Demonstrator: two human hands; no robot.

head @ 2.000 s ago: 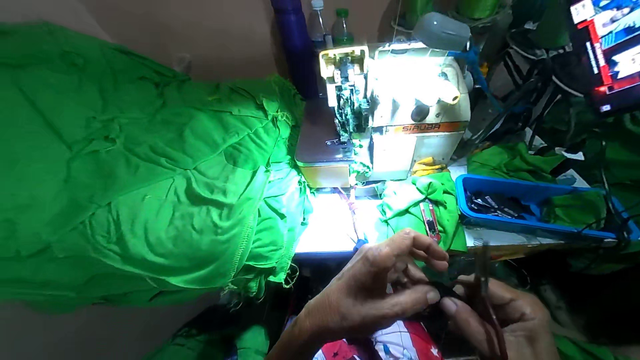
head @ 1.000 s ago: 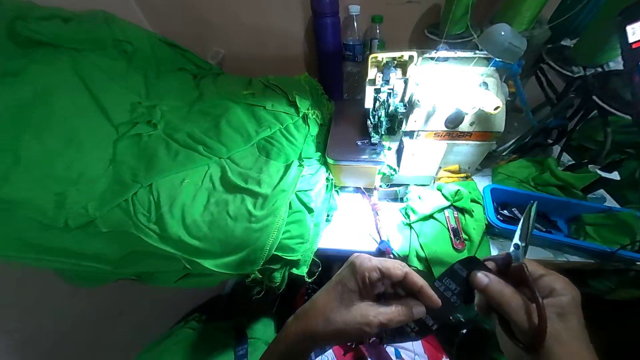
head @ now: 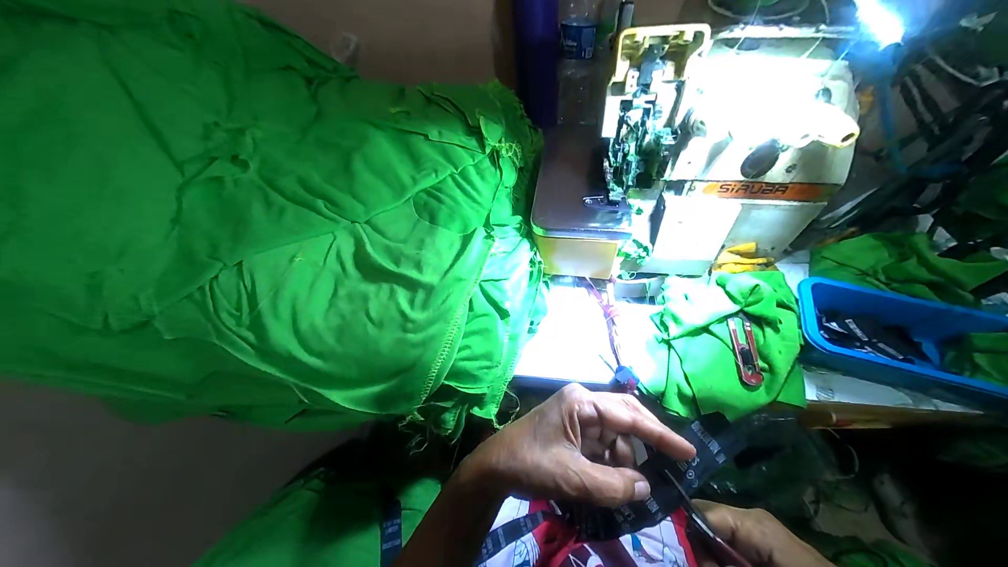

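Observation:
Black fabric labels with pale print (head: 697,457) are between the fingers and thumb of my left hand (head: 583,449), over my lap. From the lower right my right hand (head: 756,535) holds a pair of scissors (head: 693,512), whose blades lie against the labels. Part of the right hand is cut off by the bottom edge. A further strip of black labels (head: 512,534) hangs below the left hand, over patterned red and white cloth (head: 657,547).
A lit Siruba sewing machine (head: 756,173) stands beyond the hands. Green fabric (head: 315,260) is heaped at left. A red utility knife (head: 746,352) lies on folded green cloth (head: 693,378). A blue bin (head: 866,293) at right holds black labels.
The scissors, upright a second ago, are now lowered with their blades at the labels. My right hand has moved down. The view has shifted.

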